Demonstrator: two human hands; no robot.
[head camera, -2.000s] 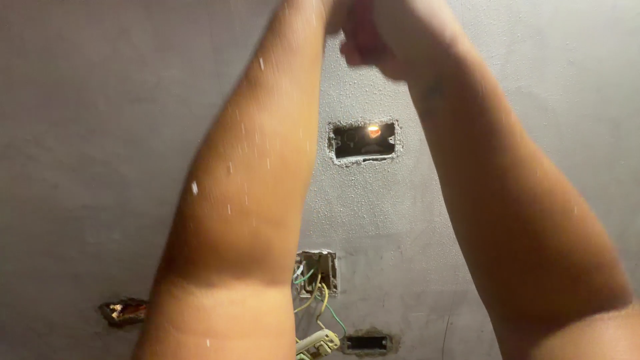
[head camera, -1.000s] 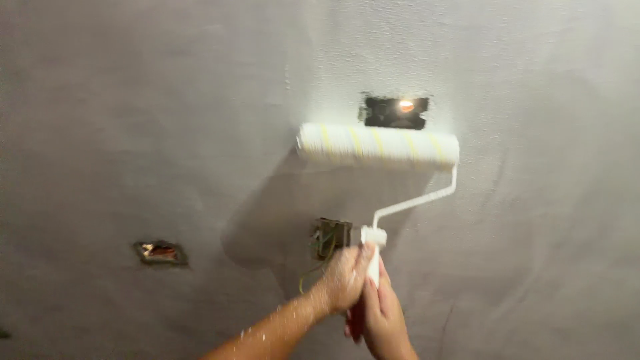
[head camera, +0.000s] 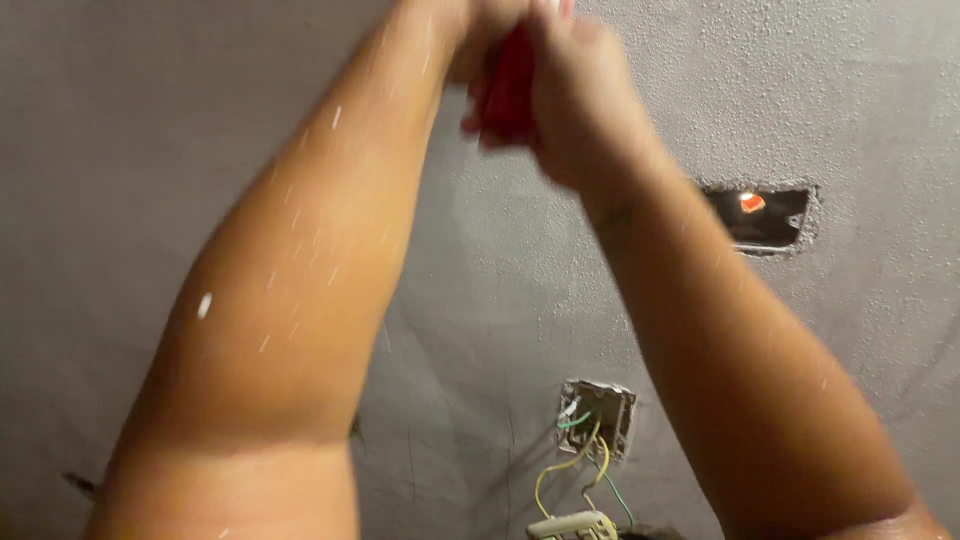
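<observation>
Both my arms reach up across the wall (head camera: 465, 322), specked with white paint. My right hand (head camera: 589, 90) is closed on the red handle (head camera: 510, 90) of the paint roller near the top of the view. My left hand (head camera: 484, 37) is at the same handle, slightly higher and blurred, with its fingers partly hidden. The roller's sleeve and most of its frame are out of view above. Wet-looking stippled texture covers the wall around and to the right of my right hand.
Right of my right forearm is a rectangular wall opening (head camera: 776, 217). Lower down, an electrical box (head camera: 598, 420) has yellow and green wires hanging to a loose socket fitting (head camera: 574, 525). Another dark opening (head camera: 652, 532) shows partly at the bottom edge.
One second ago both hands held the roller low, beside the electrical box, with its sleeve below the upper opening. Now the hands are raised high and the sleeve is out of view.
</observation>
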